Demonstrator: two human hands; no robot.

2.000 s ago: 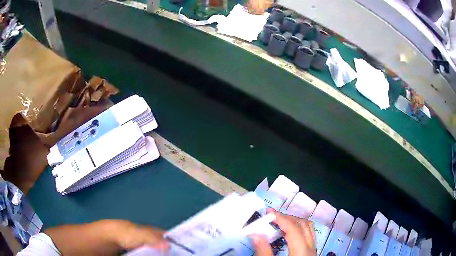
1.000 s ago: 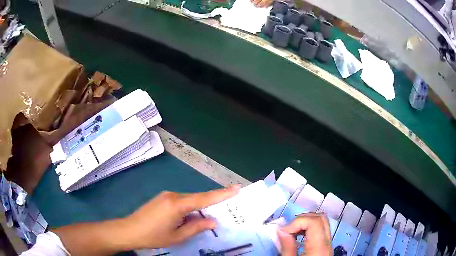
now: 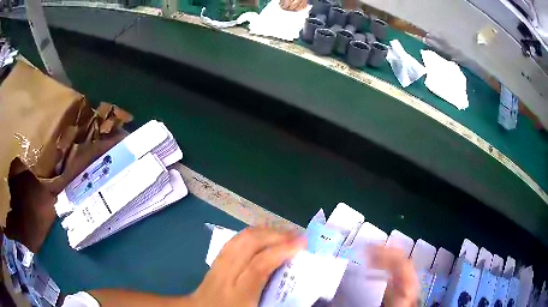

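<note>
My left hand (image 3: 252, 258) is closed around a light-blue and white carton (image 3: 294, 279) at the bottom centre, its white flaps showing on both sides of the hand. My right hand (image 3: 399, 276), blurred, is at the carton's right end, fingers bent; whether it touches the carton cannot be told. The carton's lower part is cut off by the frame's edge. A fanned stack of flat cartons (image 3: 114, 195) lies on the green surface at left. Erected cartons (image 3: 468, 282) stand in a row at the lower right, top flaps up.
A torn brown paper package (image 3: 42, 114) is at left. A pale strip (image 3: 222, 201) edges the green work surface, with a dark green channel beyond. Across it are grey cylinders (image 3: 324, 41), white sheets (image 3: 446, 79), a small carton (image 3: 508, 108) and part of another person's hand (image 3: 294, 5).
The carton has turned in my hands, its printed face now mostly hidden. My left hand has moved from lying over it to wrapping around it. My right hand has moved slightly right.
</note>
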